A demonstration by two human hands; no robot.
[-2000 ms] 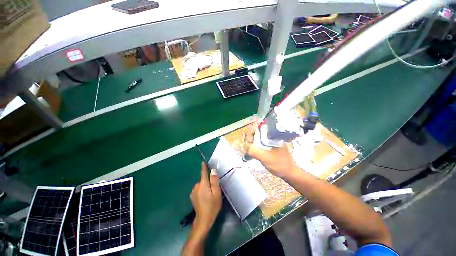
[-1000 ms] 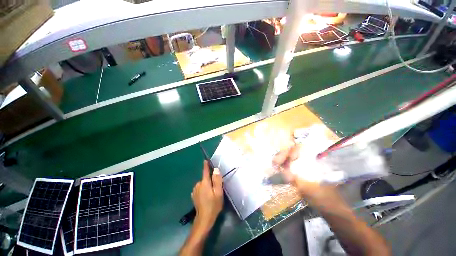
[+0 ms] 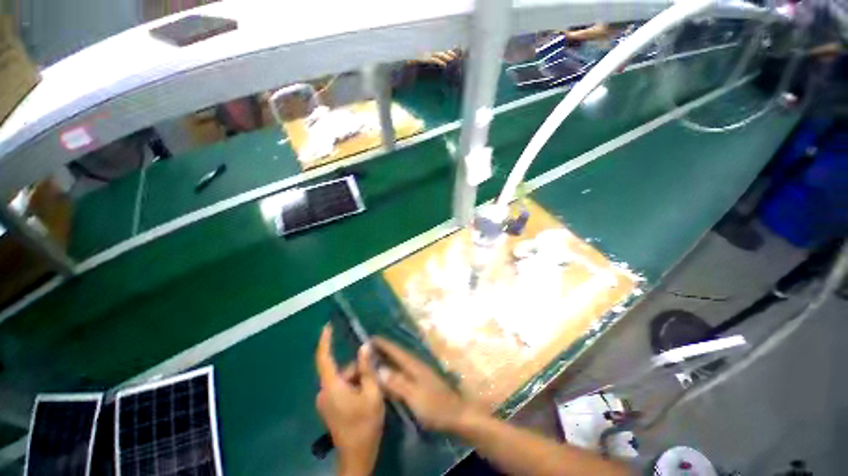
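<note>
My left hand (image 3: 351, 409) and my right hand (image 3: 414, 386) meet at a thin dark panel-like piece (image 3: 351, 321), seen nearly edge-on and blurred, near the bench's front edge. Both hands hold it. The dispensing gun (image 3: 490, 228) hangs at the end of its thick white hose (image 3: 576, 98), out of my hands, over the tan glue board (image 3: 595, 307). The board is smeared with white residue and glare. The white face of the held piece does not show.
Solar panels (image 3: 167, 428) lie at lower left. Another panel (image 3: 321, 204) is on the green conveyor. A metal post (image 3: 476, 121) rises behind the board to the shelf (image 3: 279, 56). A second board (image 3: 353, 130) stands across the line. A person's arm (image 3: 590, 33) shows at the far side.
My right hand has let go of the gun and joined my left at the piece. The piece has turned edge-on. The gun hangs over the board. The conveyor panel has moved left.
</note>
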